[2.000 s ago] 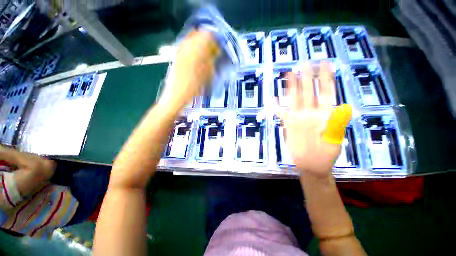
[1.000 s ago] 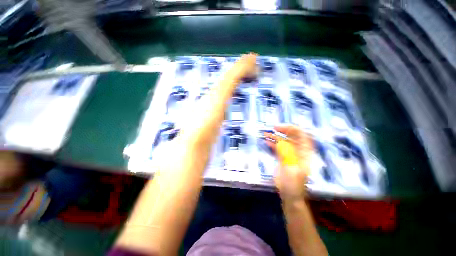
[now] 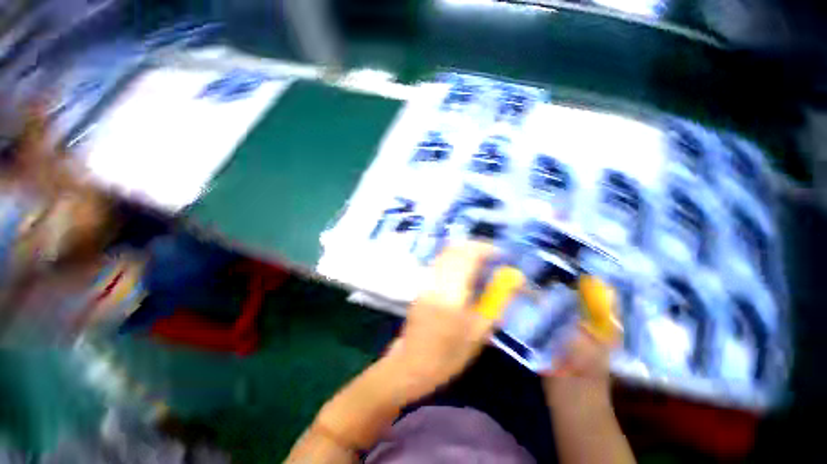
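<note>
The large carrier tray (image 3: 358, 272) lies on the bench with rows of clear packs holding white-and-black parts. A bare white area (image 3: 608, 140) shows in its back row. My left hand (image 3: 449, 313) and my right hand (image 3: 585, 344) hold a few clear packs (image 3: 539, 313) between them, tilted over the tray's front edge. Yellow finger cots show on both hands. The picture is blurred, so the exact number of packs and the fingertips' contact cannot be made out.
A neighbouring white tray (image 3: 163, 136) with a few packs at its back lies at the left, across a strip of green bench top (image 3: 299, 168). A blurred person (image 3: 68, 227) is at the far left. Red stools (image 3: 213, 326) show below the bench.
My left hand has come back from the tray's back row to the front edge, beside my right hand. Packs are now between both hands, and a white gap shows in the back row.
</note>
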